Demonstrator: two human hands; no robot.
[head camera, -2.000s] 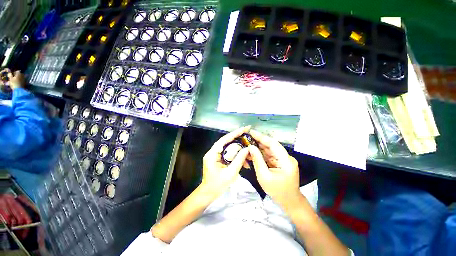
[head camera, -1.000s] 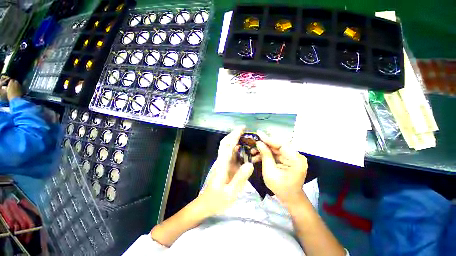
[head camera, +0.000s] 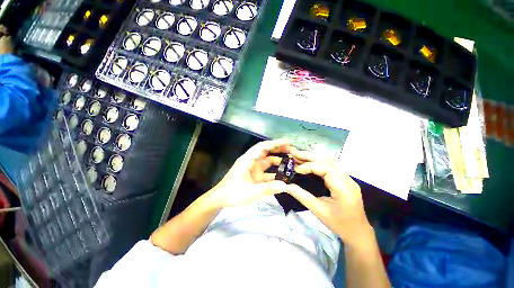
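A small dark round unit (head camera: 286, 169) is held up on edge above my lap, in front of the bench edge. My left hand (head camera: 248, 175) grips it from the left with thumb and fingers. My right hand (head camera: 332, 194) holds it from the right, fingertips on its rim. Most of its faces are turned away or hidden by the fingers. No yellow part shows on it. The black pocket tray (head camera: 369, 87) on the bench holds yellow-taped units in its back row and dark units with thin curved wires in its front row.
A clear blister tray (head camera: 217, 117) of silver discs lies left of a pink-red wire pile (head camera: 304, 77) on white paper (head camera: 375, 163). Cream strips (head camera: 466, 160) and a crinkled bag (head camera: 438, 160) lie right. An empty blister tray (head camera: 62, 208) tilts on the stack at left. Blue-sleeved people are at both sides.
The view has turned and shifted. The silver disc and yellow-brown part seen between my fingers two seconds ago no longer show. The dark unit is now turned edge-on, still held in both hands.
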